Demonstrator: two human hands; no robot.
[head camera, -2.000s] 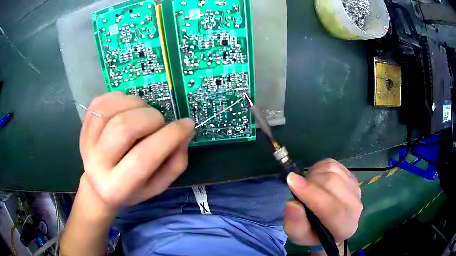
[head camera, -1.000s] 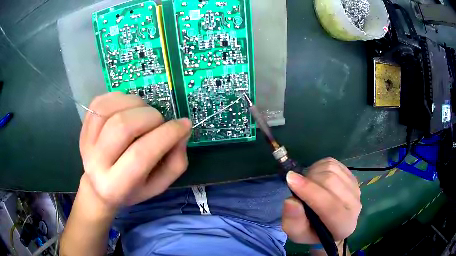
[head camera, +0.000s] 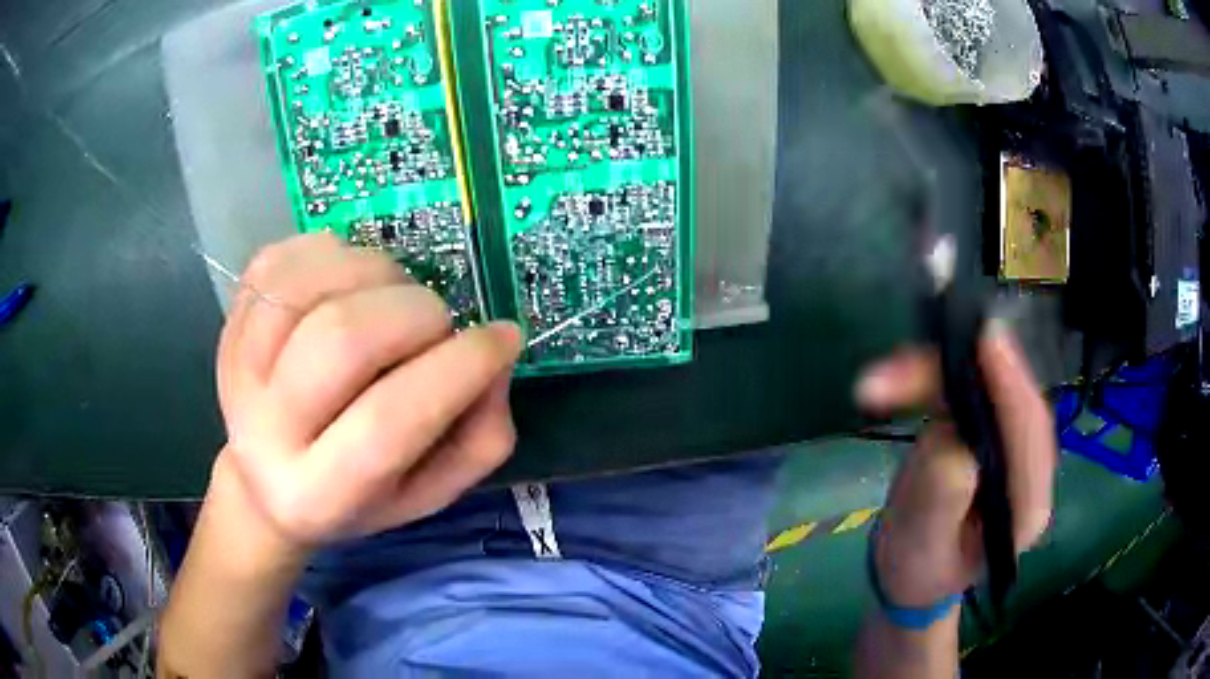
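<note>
Two green circuit boards lie side by side on a translucent mat (head camera: 733, 173), the left board (head camera: 365, 126) and the right board (head camera: 597, 173), with a yellow strip (head camera: 455, 120) between them. My left hand (head camera: 365, 385) pinches the solder wire (head camera: 584, 316) over the boards' lower part; its free end slants over the right board. My right hand (head camera: 969, 451) holds the black soldering iron (head camera: 969, 358) right of the mat, tip upward. Hand and iron are blurred, and the tip is hard to make out.
A cream tub (head camera: 896, 47) with silvery curly fill stands at the upper right. Below it is a yellow-brown sponge tray (head camera: 1035, 219). Black equipment (head camera: 1152, 199) lines the right edge. A blue object (head camera: 16, 303) lies at the left edge.
My right hand has lifted the iron off the right board and moved it right and up, towards the tub. The blue wrist band now shows. My left hand still holds the wire in nearly the same place.
</note>
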